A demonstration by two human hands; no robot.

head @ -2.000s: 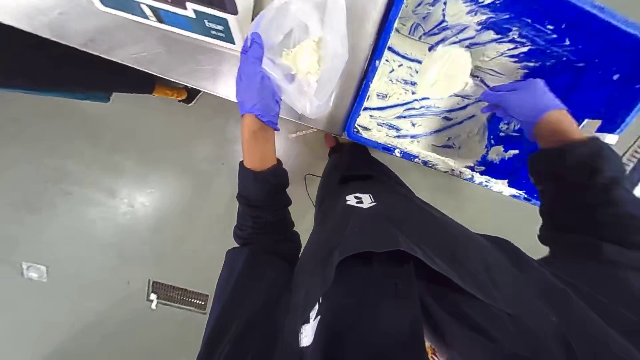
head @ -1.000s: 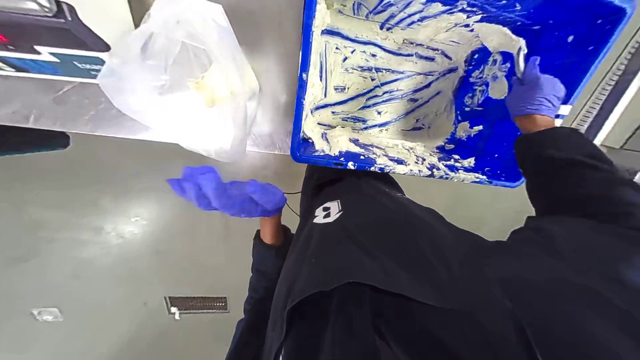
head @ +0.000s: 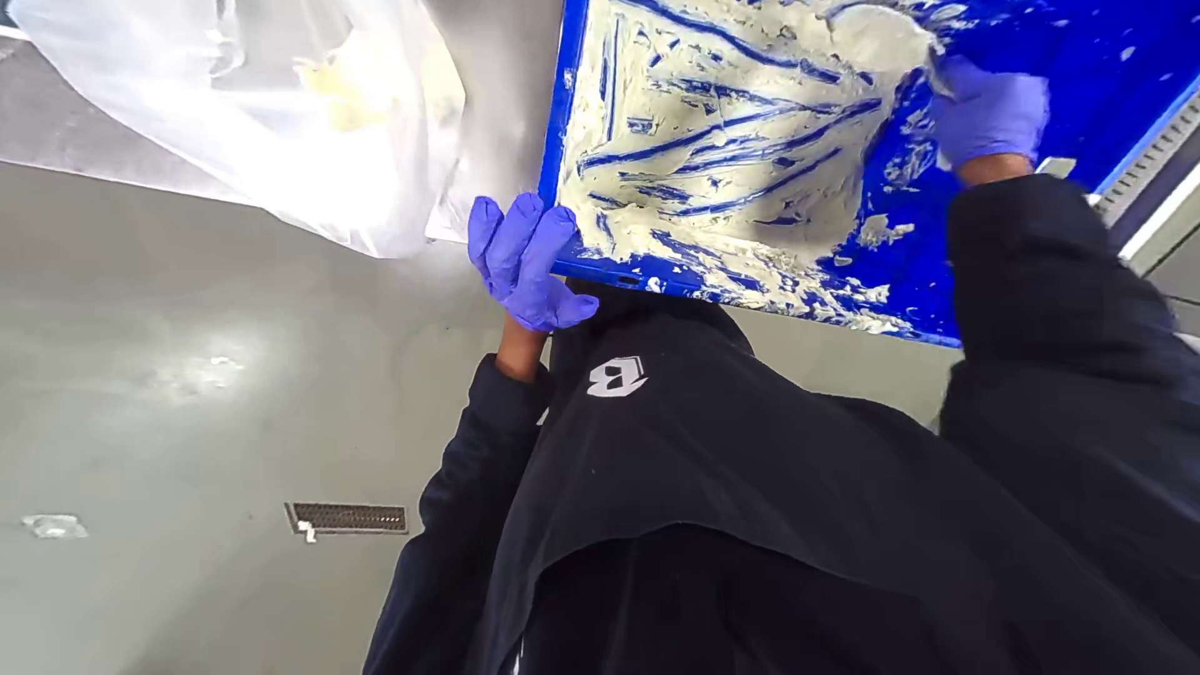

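My right hand [head: 994,112], in a purple glove, grips a scoop or scraper [head: 937,70] whose tool end is buried in or loaded with a pale, creamy mass [head: 877,39]; its exact kind cannot be told. It works inside a blue plastic tub [head: 1041,220] smeared with the same cream-coloured paste [head: 712,159]. My left hand [head: 530,262], gloved alike, is at the tub's near left corner with fingers apart and nothing held; whether it touches the rim is unclear. Left of it lies a translucent plastic bag [head: 281,122] with some pale yellowish stuff inside.
The bag and tub rest on a metal work surface [head: 511,84]. Its near edge runs along the upper left. Below is a grey floor [head: 206,375] with a drain grate [head: 347,518]. A slotted strip [head: 1148,150] runs beyond the tub's right side.
My left hand has left the bag, which it touched two seconds ago, and come to the tub's corner. My right hand has moved within the tub, still with the tool. The view has shifted.
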